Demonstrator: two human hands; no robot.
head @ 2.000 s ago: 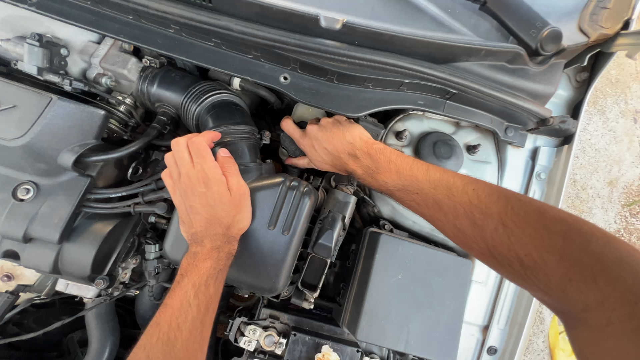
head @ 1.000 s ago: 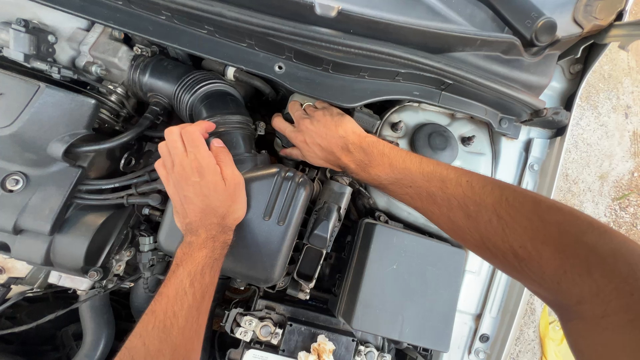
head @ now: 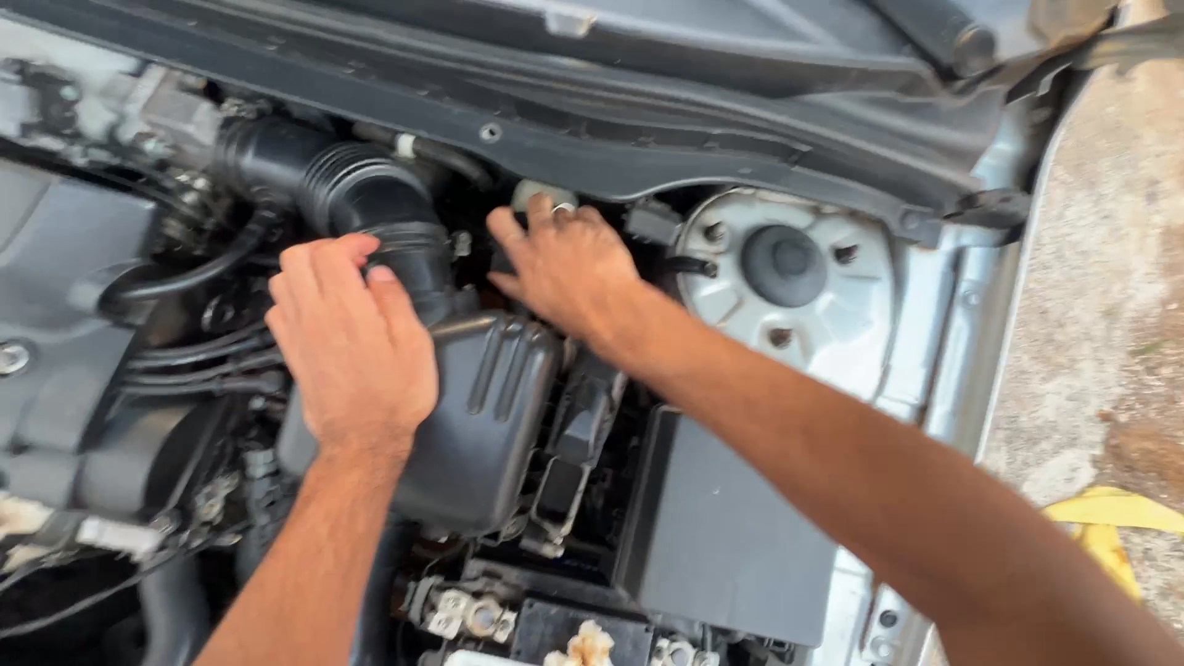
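Note:
My left hand rests with bent fingers on the black air filter housing, beside the ribbed air intake hose; it grips nothing that I can see. To the right of the hose, my right hand, with a ring on one finger, is over a pale translucent reservoir below the cowl edge. Its fingers are spread, and the thumb points down into the dark gap. What lies under the palm is hidden, and the hand is slightly blurred.
An engine cover is at left. The white strut tower stands right of my right hand, with a black fuse box lid below it. The car battery is at the bottom. A yellow cloth lies on the ground.
The fingers of my right hand have spread and lifted over the reservoir, where they were curled closer around it two seconds ago. My left hand remains by the intake hose.

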